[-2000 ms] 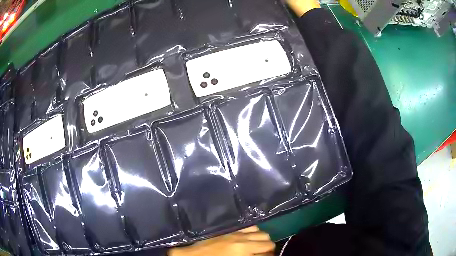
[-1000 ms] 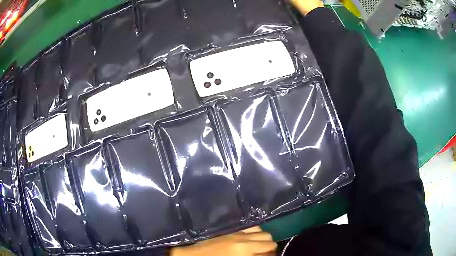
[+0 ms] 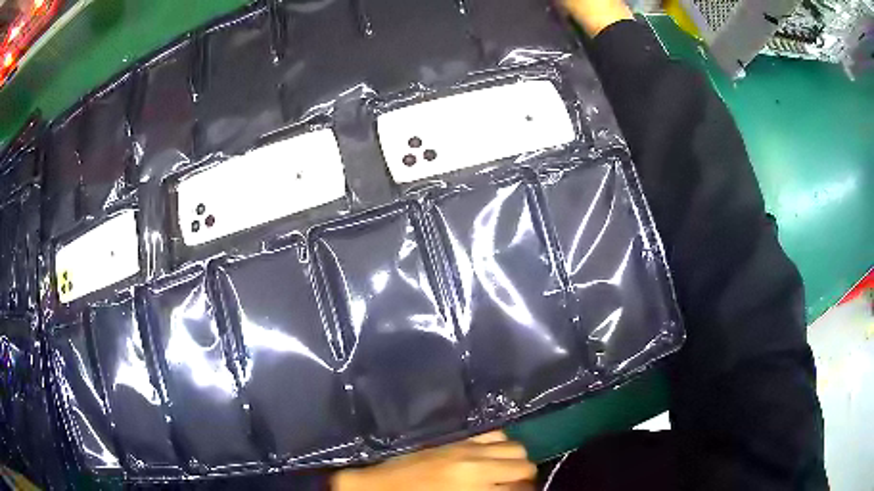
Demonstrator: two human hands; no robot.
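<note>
A large glossy black blister tray (image 3: 402, 384) fills most of the view, tilted across the bench. Its middle row holds three white phone-shaped panels (image 3: 479, 129) with dark dots at their left ends; the upright pockets in view show no white panel. My left hand (image 3: 436, 467) is at the tray's near edge, fingers together and pointing right, cut off by the bottom of the picture. My right hand (image 3: 599, 11) is at the far right corner, small and cut off by the top. Whether either hand grips the tray cannot be seen. My right arm runs along the tray's right side.
The green bench mat (image 3: 786, 144) shows to the right, behind and under the near edge. A grey perforated metal housing (image 3: 747, 29) is at the upper right. More shiny black trays (image 3: 19, 288) lie at the left edge. Pale floor and something red show at far right.
The view has shifted slightly, so the tray, panels and grey housing appear a little further right. Both hands keep about the same place on the tray.
</note>
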